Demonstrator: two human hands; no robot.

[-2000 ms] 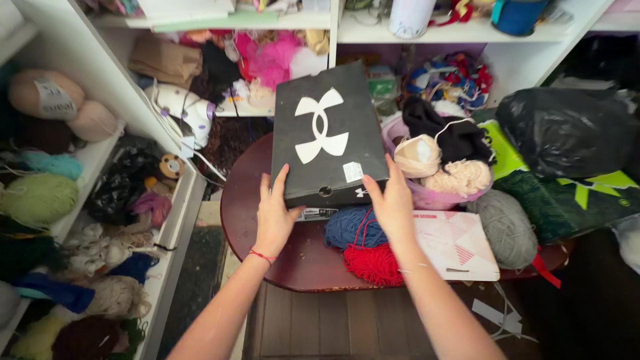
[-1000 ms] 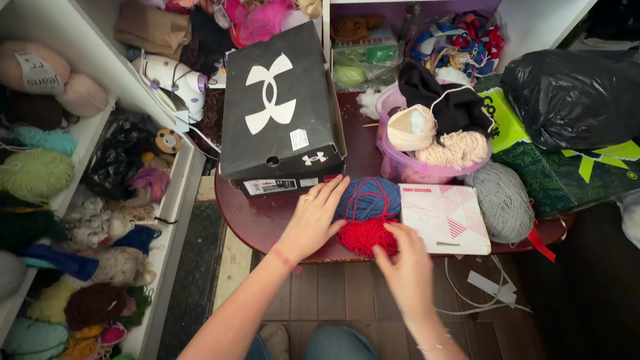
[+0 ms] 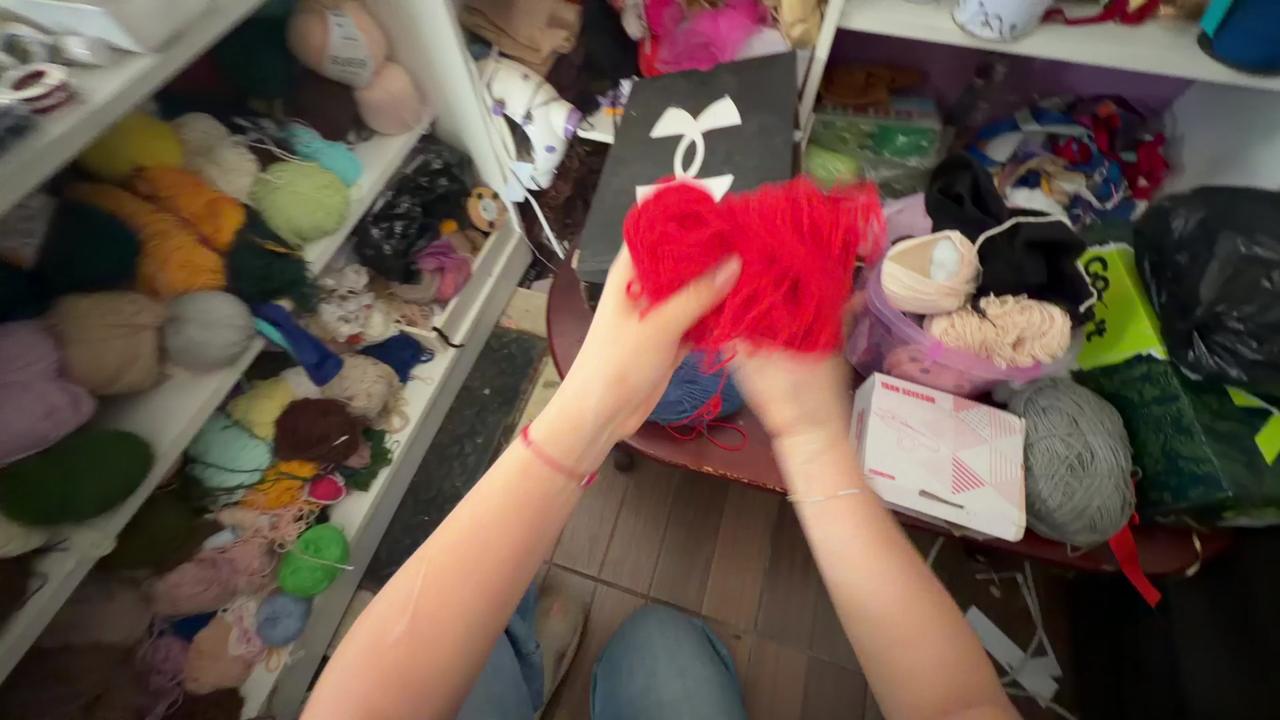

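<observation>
A bundle of red yarn (image 3: pixel 770 260) is held up in both hands over the dark red table (image 3: pixel 745 462). My left hand (image 3: pixel 655 330) grips its left part, thumb across the strands. My right hand (image 3: pixel 795 390), blurred, is at the underside of the bundle, its fingers partly hidden by yarn. Behind the red yarn lies a black Under Armour shoebox (image 3: pixel 730 110), partly covered from view. A ball of blue yarn (image 3: pixel 695 390) with loose red strands on it rests on the table below the hands.
Right of the hands are a white scissor box (image 3: pixel 940 455), a grey yarn ball (image 3: pixel 1070 460) and a purple basket (image 3: pixel 890 330) of cream yarn. Shelves (image 3: pixel 400 450) filled with yarn stand at the left. A black plastic bag (image 3: pixel 1215 285) is at the far right.
The shoebox, in both hands two seconds ago, now lies let go at the back left of the table. Both hands have lifted the red yarn off the table. The view has shifted left.
</observation>
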